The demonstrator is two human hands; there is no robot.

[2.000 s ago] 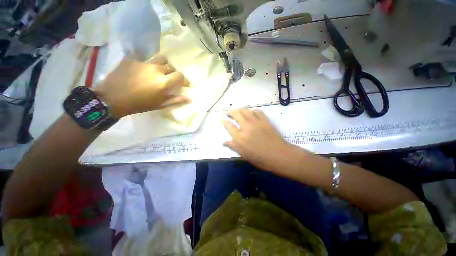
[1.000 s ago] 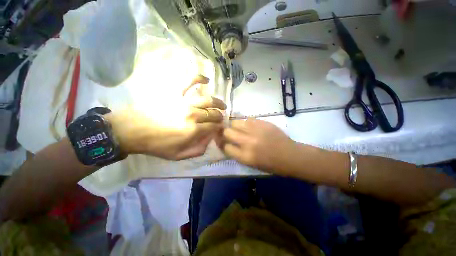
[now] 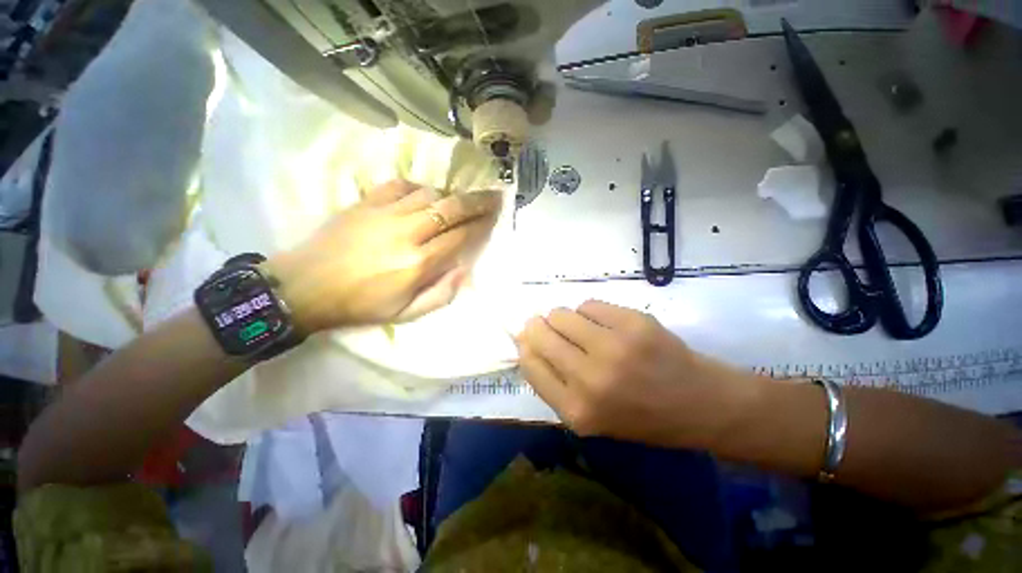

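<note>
The cream garment piece [image 3: 370, 347] lies on the machine table under bright lamp light, its right edge running up to the presser foot and needle [image 3: 507, 170]. My left hand [image 3: 387, 255] lies on the cloth left of the foot, fingers bent and fingertips just below it, pressing the cloth. My right hand [image 3: 605, 364] is at the table's front edge, its fingers pinching the cloth's lower right edge. The machine head [image 3: 392, 56] is above. The ribbed cream knob [image 3: 500, 121] is over the needle.
Snips [image 3: 659, 224] lie right of the needle, with black shears [image 3: 863, 224] further right. White scraps [image 3: 793, 190] lie beside the shears. A slim grey tool [image 3: 667, 94] is behind the snips. A blurred grey rounded shape [image 3: 135, 146] blocks the upper left.
My hands met near the foot a second ago and are now apart. My left hand has moved left and up, my right hand right and down. The cloth edge now reaches the foot.
</note>
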